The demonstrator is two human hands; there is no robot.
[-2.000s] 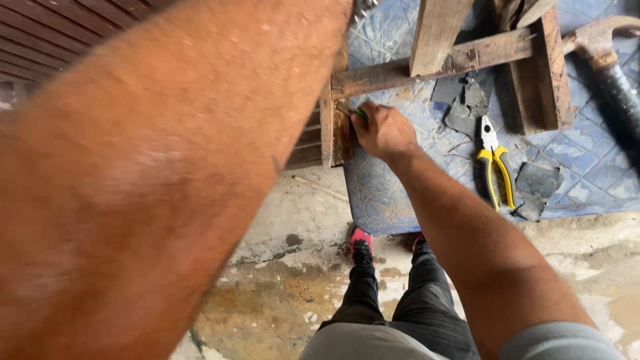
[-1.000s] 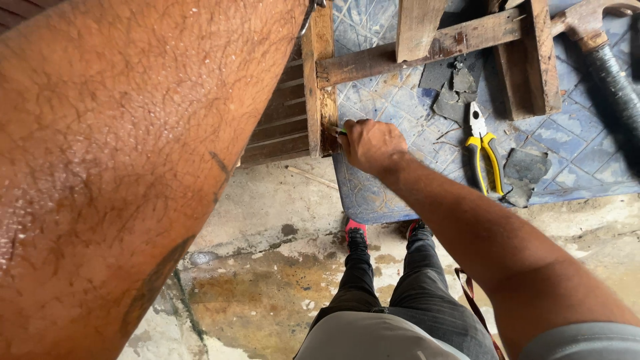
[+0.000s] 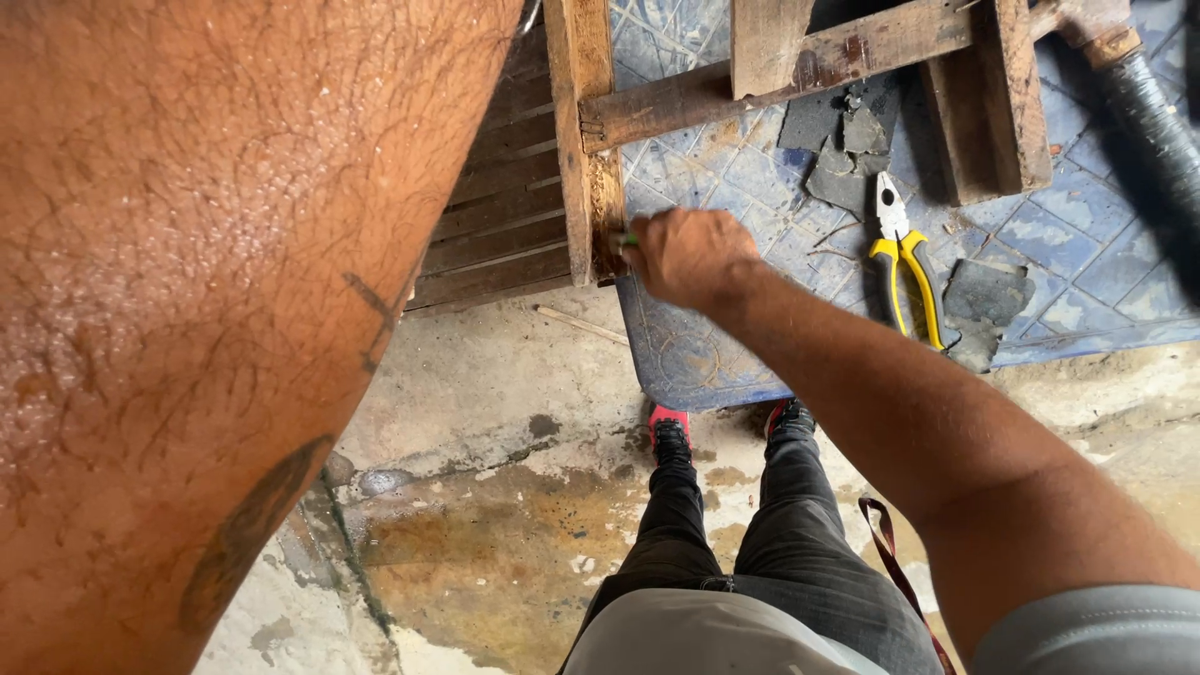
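My right hand (image 3: 692,255) is closed around a small green-handled tool (image 3: 626,241), its far end against the inner side of an upright wooden rail (image 3: 576,141). The tool's type cannot be told. The rail belongs to a slatted wooden frame (image 3: 511,220); a stained crosspiece (image 3: 675,111) meets it above my hand. My left forearm fills the left side of the view, but the left hand is beyond the top edge. Right of my right hand, pliers with yellow and black handles (image 3: 902,262) lie on a blue patterned tabletop (image 3: 712,352).
A hammer with a black wrapped handle (image 3: 1148,131) lies at the upper right. Torn dark grey scraps (image 3: 986,291) are beside the pliers. A wooden bracket (image 3: 994,112) joins the crosspiece's right end. My feet stand on a stained concrete floor (image 3: 487,403) below the table's rounded corner.
My left forearm has shifted left, showing more of the frame's rail and slats. My right hand stays by the rail with the green-handled tool. The view has moved slightly.
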